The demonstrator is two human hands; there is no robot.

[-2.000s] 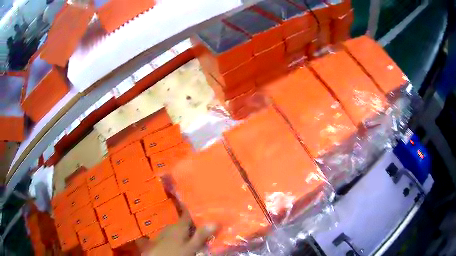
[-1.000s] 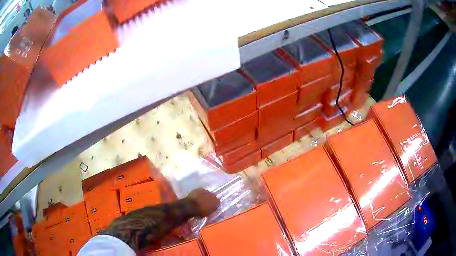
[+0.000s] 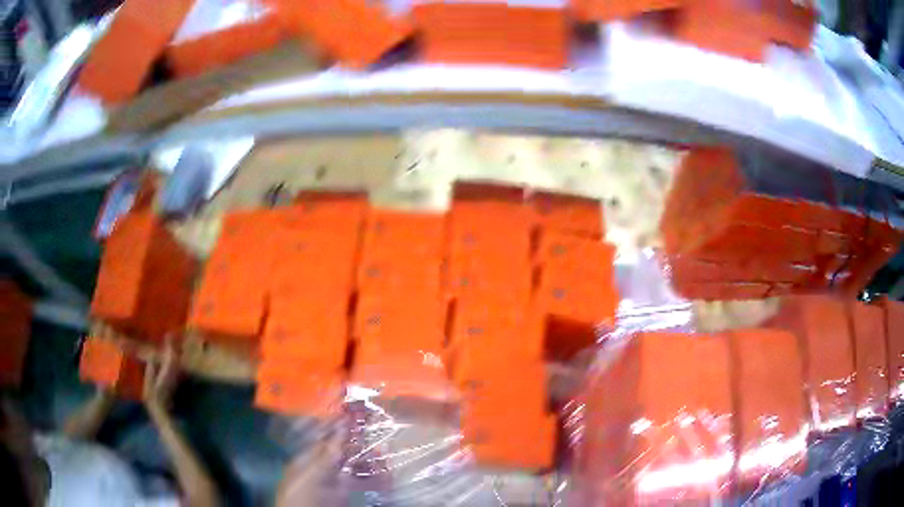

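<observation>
Orange retail boxes (image 3: 401, 257) stand in tight rows in front of me. A crinkly clear film bag (image 3: 401, 436) spreads at the lower middle, its upper part over the near end of an orange box. My left hand (image 3: 309, 473) is blurred and cut off by the bottom edge; it appears to grip the bag's left side. I cannot make out my right hand. Film-wrapped orange boxes (image 3: 684, 406) stand side by side at the right, with white glare and loose film at their near ends.
A coworker's hands (image 3: 159, 371) hold an orange box (image 3: 139, 272) at the left. Stacked open box halves (image 3: 783, 233) stand at the back right on the plywood board (image 3: 476, 149). A white shelf (image 3: 694, 84) with orange boxes crosses above.
The view has swung left, bringing the coworker into sight. The arm that reached to the film at the board's middle is gone from there; film now spreads over the near boxes.
</observation>
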